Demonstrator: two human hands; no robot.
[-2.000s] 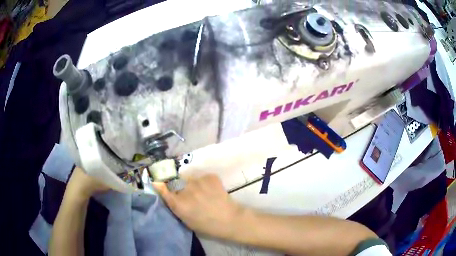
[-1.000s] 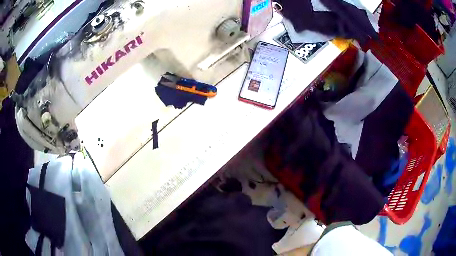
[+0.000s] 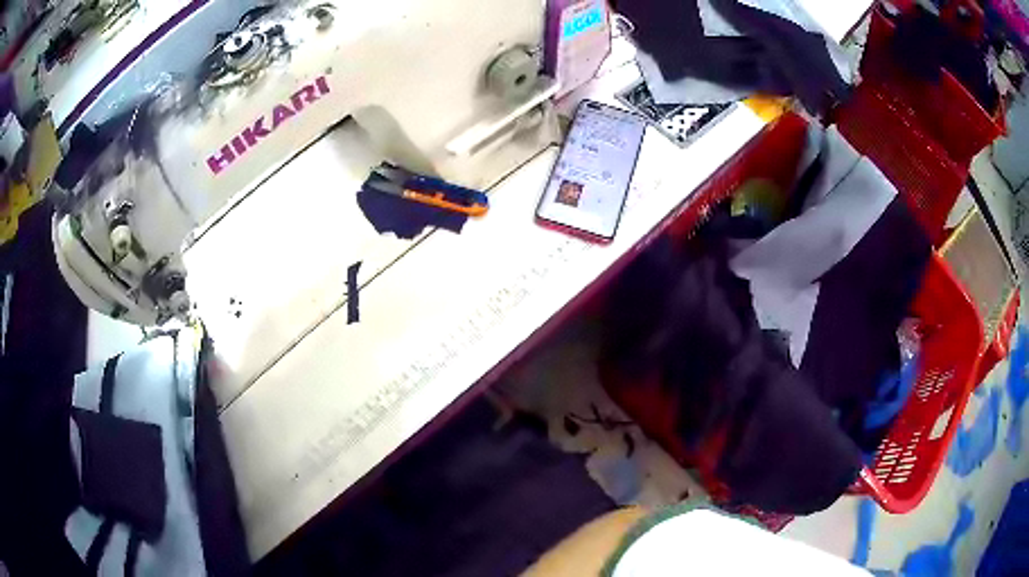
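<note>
Neither of my hands shows. Only my right forearm and its white sleeve with a green cuff reach in at the bottom edge; the hand is out of the picture. A pale grey-blue panel [image 3: 172,389] with a dark navy patch [image 3: 119,468] lies at the left, by the needle area [image 3: 169,295] of the white HIKARI sewing machine [image 3: 395,68]. Orange-and-blue thread snips [image 3: 434,196] lie on a navy scrap [image 3: 389,215] under the machine arm. A short dark strip [image 3: 353,293] lies on the bed.
A lit smartphone [image 3: 595,169] with a red edge lies right of the machine, beside a black-and-white patterned card [image 3: 688,122]. Red plastic baskets [image 3: 942,383] stand right of the table, with navy and grey-blue cloth [image 3: 835,214] heaped over them. Dark cloth hangs below the table edge.
The view has swung right and down from the needle area to the baskets. Both hands, earlier at the grey-blue cloth by the needle, have left view. The right forearm now shows at the bottom edge.
</note>
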